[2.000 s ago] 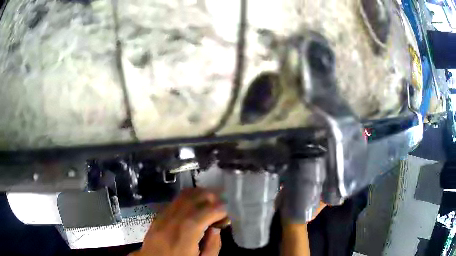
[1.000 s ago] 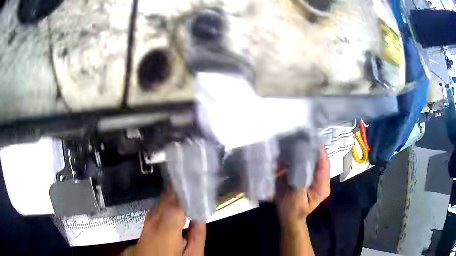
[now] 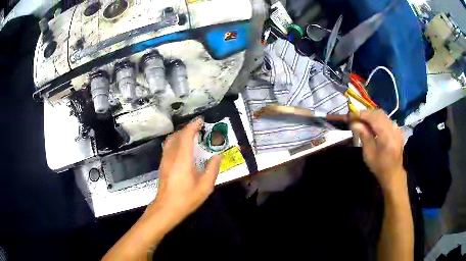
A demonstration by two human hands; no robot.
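Note:
My right hand (image 3: 380,145) is at the right, closed on the near end of a long, thin, blurred gold-brown thing, which looks like the smartphone (image 3: 286,110) seen side-on, over the striped cloth (image 3: 286,135). My left hand (image 3: 185,160) is open, fingers apart, at the machine's front edge, just left of a green-rimmed round item (image 3: 218,136) on the white table. The off-white overlock machine (image 3: 214,71) stands behind it, with grey tension knobs (image 3: 154,74) in a row. The fingertips of my right hand are blurred.
Orange and yellow scissor handles (image 3: 362,92) lie just behind my right hand, beside a white cable (image 3: 394,84). A yellow label (image 3: 230,159) and a black strap (image 3: 242,135) are near the table edge. Blue cloth (image 3: 403,51) is at right; black fabric (image 3: 306,214) covers my lap.
The view has drawn back from the machine. Both hands were behind the knobs. My right hand has moved right and now holds the thin thing; my left hand is open beside the green item.

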